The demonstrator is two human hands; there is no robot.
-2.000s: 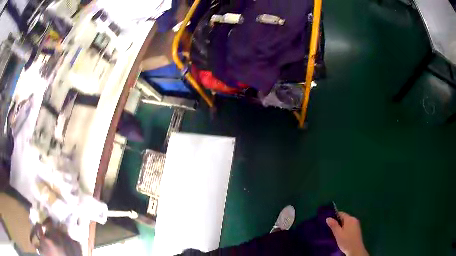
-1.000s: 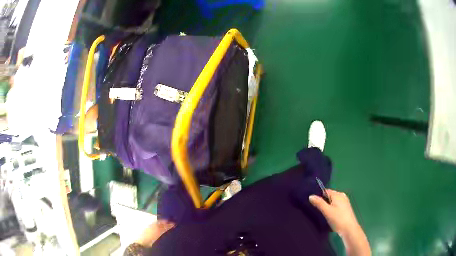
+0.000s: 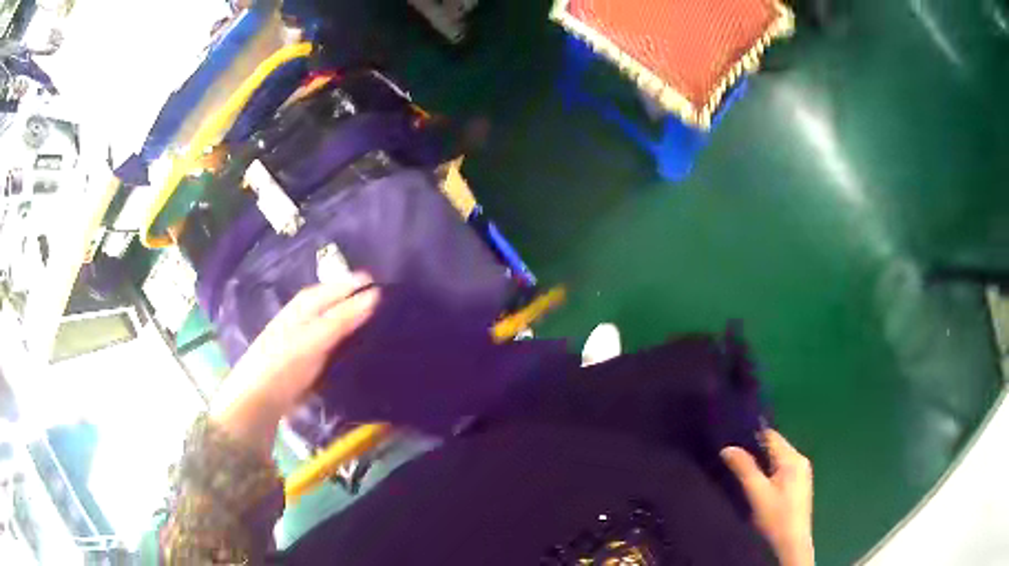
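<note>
Purple fabric [image 3: 404, 249] fills the yellow-handled trolley [image 3: 337, 459] and covers part of its near handle, towards my lap. A white tag [image 3: 272, 199] lies on the fabric, and another is by my fingertips. My left hand [image 3: 304, 343] lies palm down over the fabric, fingers together; whether it grips the cloth I cannot tell. My right hand [image 3: 775, 486] is at the lower right beside my dark purple clothing. Its thumb and fingers close around a small dark thing, which looks like the thread snips seen earlier; the blades do not show.
An orange-red cushion [image 3: 692, 44] with a cream fringe lies on a blue stool at the top. A glaring white table with blurred items [image 3: 50, 160] is at the left. My white shoe [image 3: 601, 344] is on the green floor. A pale curved edge shows at the lower right.
My left hand has moved up from beside my lap onto the trolley fabric. The fabric now covers part of the near yellow handle. The view has turned, bringing in the cushioned stool.
</note>
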